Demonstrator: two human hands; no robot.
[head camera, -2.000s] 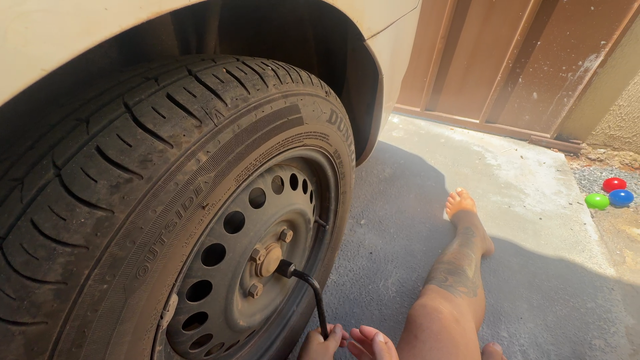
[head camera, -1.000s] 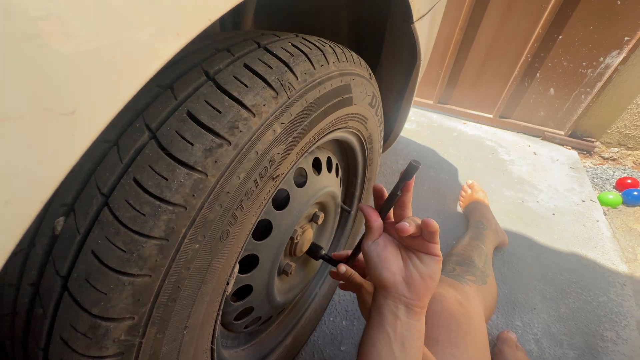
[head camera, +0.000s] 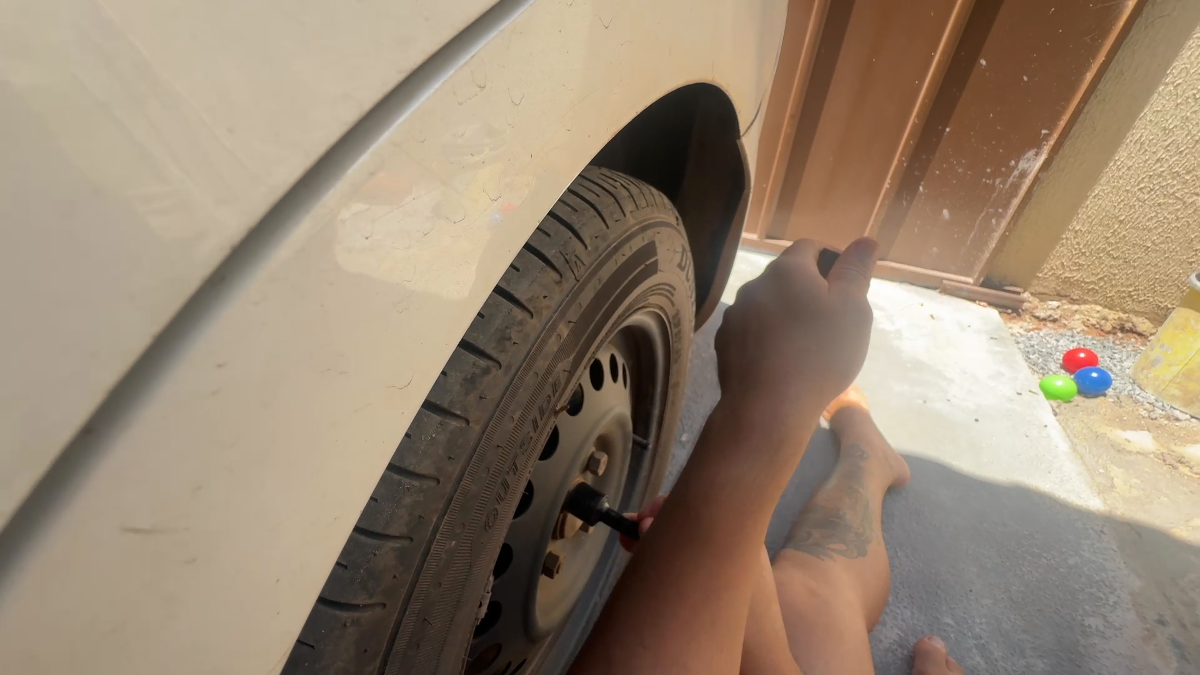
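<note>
An L-shaped black lug wrench (head camera: 609, 517) has its socket at a lug nut of the steel wheel (head camera: 562, 600), beside the rusty hub centre. The wheel carries a black tyre (head camera: 525, 328). My left hand (head camera: 797, 323), its back to the camera, is raised and closed around the wrench's far end; a dark bit of it shows beside the thumb. Fingers of my right hand (head camera: 647, 520) grip the wrench shaft close to the socket; my left forearm hides the rest of that hand and the wrench's bend. More lug nuts (head camera: 597, 461) show near the socket.
The pale car body panel (head camera: 281, 328) fills the left side, above the tyre. My bare, tattooed leg (head camera: 834, 525) stretches over the concrete floor. Behind stands a brown metal gate (head camera: 872, 122). Red, green and blue balls (head camera: 1080, 360) and a yellow container (head camera: 1172, 347) are at the right.
My left hand has turned from palm toward the camera to its back, closing around the wrench end. The view has shifted, with more body panel showing.
</note>
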